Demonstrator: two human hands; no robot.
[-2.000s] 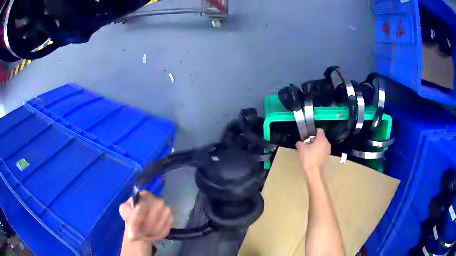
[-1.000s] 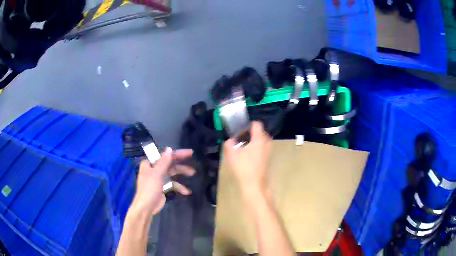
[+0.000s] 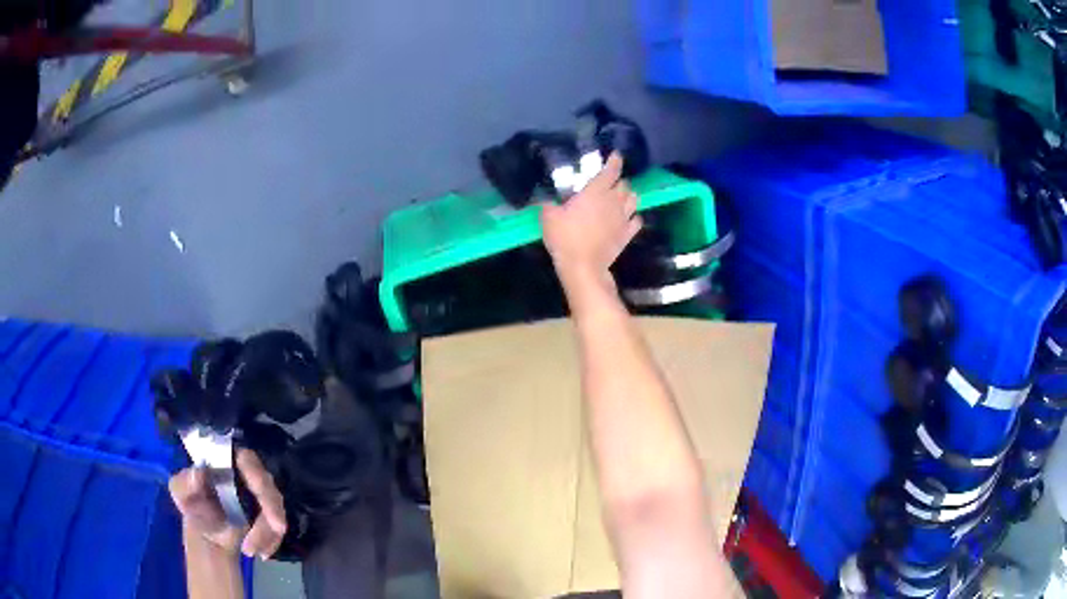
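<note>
My left hand (image 3: 228, 509) at the lower left is closed round the silver-white bands of several black headphones (image 3: 211, 451), their cups hanging above and beside it. My right hand (image 3: 591, 222) is at the far rim of the green bin (image 3: 468, 240), with its fingers on the silver bands of other headphones (image 3: 577, 173). Their black cups stick out beyond the rim. More headphones with silver bands (image 3: 679, 290) hang at the bin's right side. A tan cardboard sheet (image 3: 503, 456) covers the near part of the bin.
Blue bins stand at the lower left (image 3: 76, 468) and right (image 3: 866, 246). Another blue bin (image 3: 702, 53) with cardboard is at the top right. Headphones (image 3: 971, 468) hang on the right bin. A red stool (image 3: 778, 562) shows beside the cardboard. A cart wheel (image 3: 236, 84) is at the upper left.
The view has shifted right. My left hand, open around fewer headphones a second ago, has closed round several. My right hand has moved to the bin's far rim, where fewer headphones hang.
</note>
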